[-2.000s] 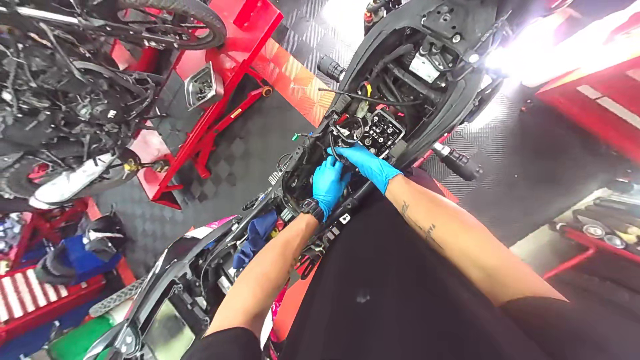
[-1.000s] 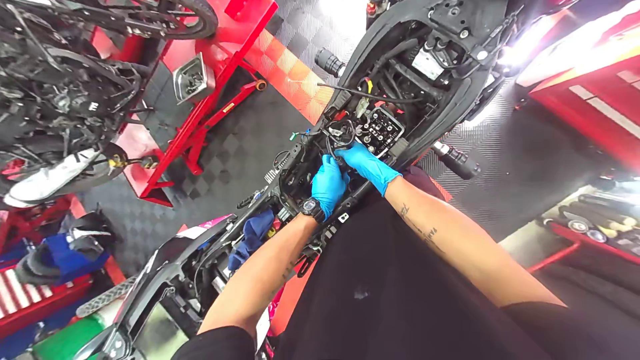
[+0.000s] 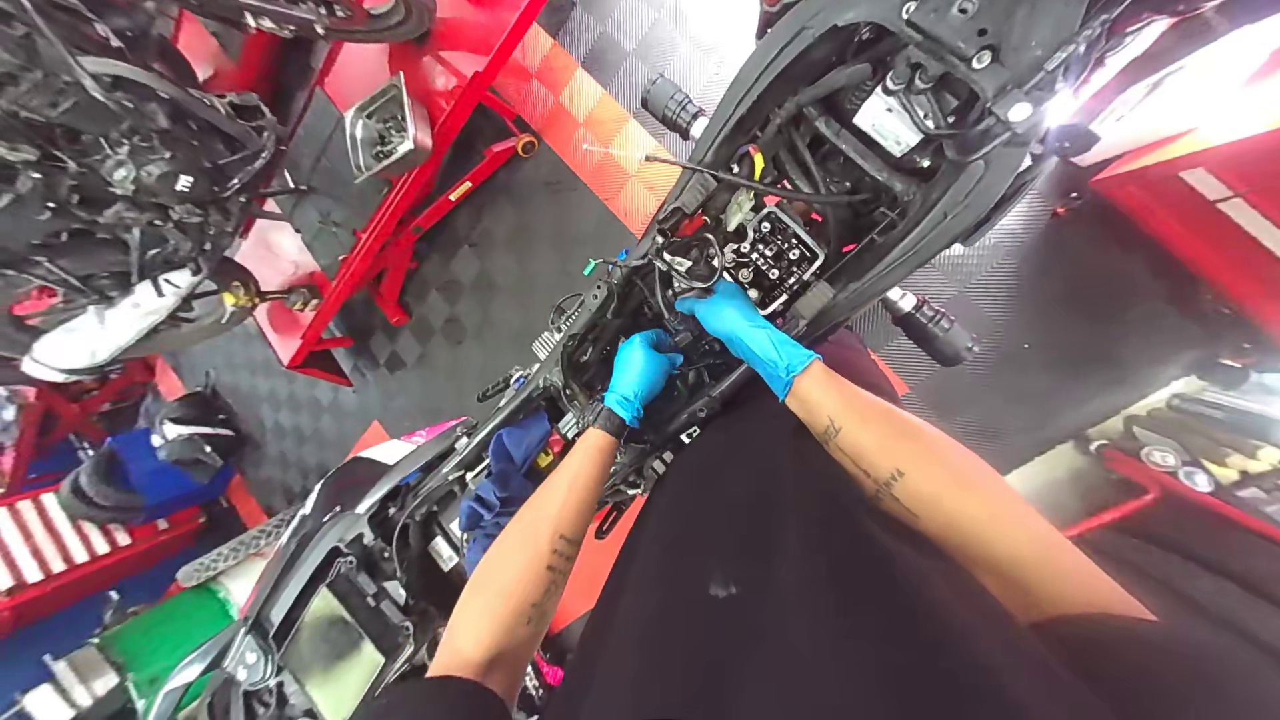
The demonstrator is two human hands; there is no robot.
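Observation:
A partly stripped motorcycle runs diagonally across the head view, its black frame [image 3: 840, 262] uncovered. My left hand [image 3: 641, 377], in a blue glove, is low in the frame opening with its fingers bent; what they touch is hidden. Up and to its right, my right hand [image 3: 733, 312], also gloved, has its fingertips at a bundle of black cables [image 3: 692, 262]. Whether it grips a cable cannot be told. The exposed cylinder head [image 3: 773, 256] lies just beyond the right hand. A dark blue cloth [image 3: 508, 475] is tucked into the motorcycle below my left hand.
Another motorcycle [image 3: 120, 180] stands at the left near a red steel lift [image 3: 415, 200], which carries a metal tray [image 3: 388, 130] of small parts. A thin cable [image 3: 740, 183] crosses the frame. Handlebar grips [image 3: 930, 325] stick out, and a red tool cart [image 3: 1180, 500] stands at the right.
My two hands are farther apart: the left has moved away from the right, down toward the lower part of the frame opening. The right hand stays beside the cables.

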